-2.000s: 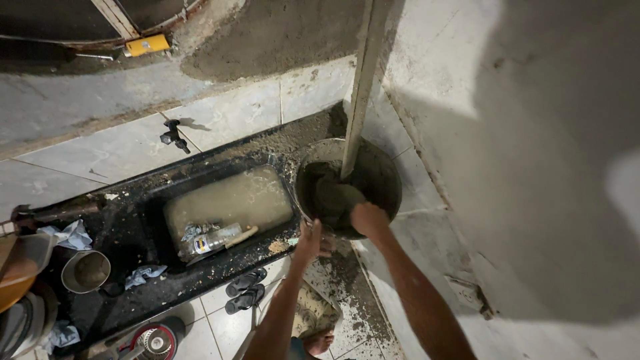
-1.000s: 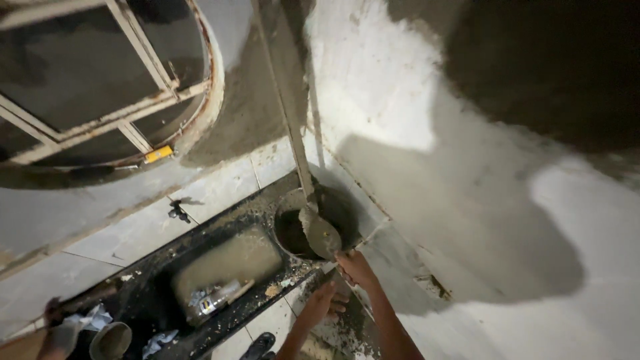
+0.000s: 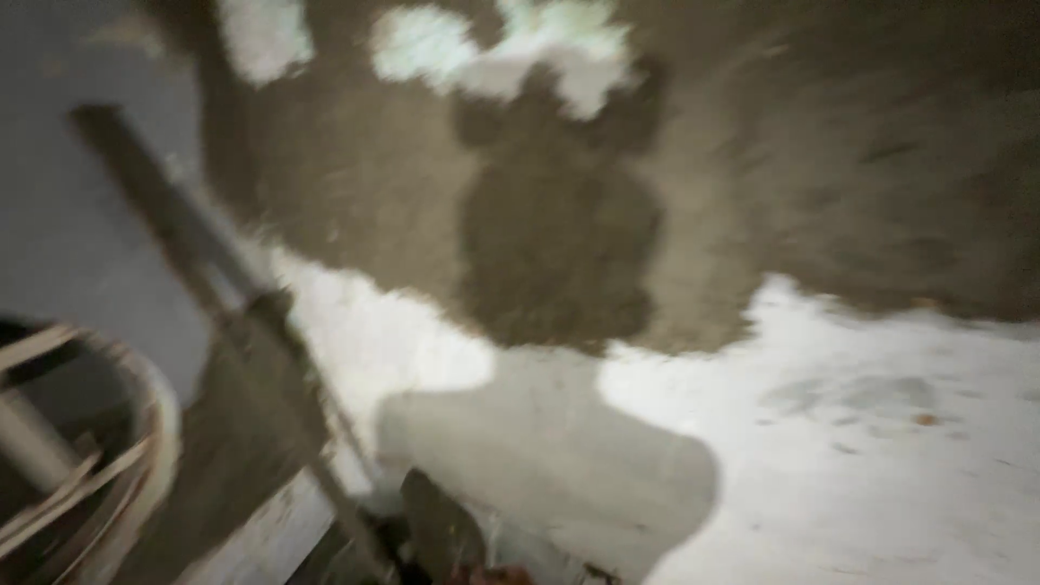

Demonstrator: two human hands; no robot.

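Observation:
At the bottom edge of the view, a small part of one of my hands (image 3: 491,576) shows, most likely the right, at the lower end of a trowel (image 3: 443,524) whose blade points up and bears grey-brown mortar. My left hand is out of the view. Just left of the trowel, a long straight bar (image 3: 203,301) leans up and to the left across the corner. Wet mortar (image 3: 561,219) covers the upper wall, with my shadow over it. The bucket is hardly visible at the bottom.
A round window frame with bars (image 3: 154,455) stands at the lower left. Bare white wall (image 3: 853,455) spreads over the lower right, below the ragged mortar edge. A pale tiled strip (image 3: 252,528) runs along the bottom left.
The view has swung up to the wall. The trowel was inside the bucket two seconds ago and was lifted at its rim one second ago. My left hand has left the view.

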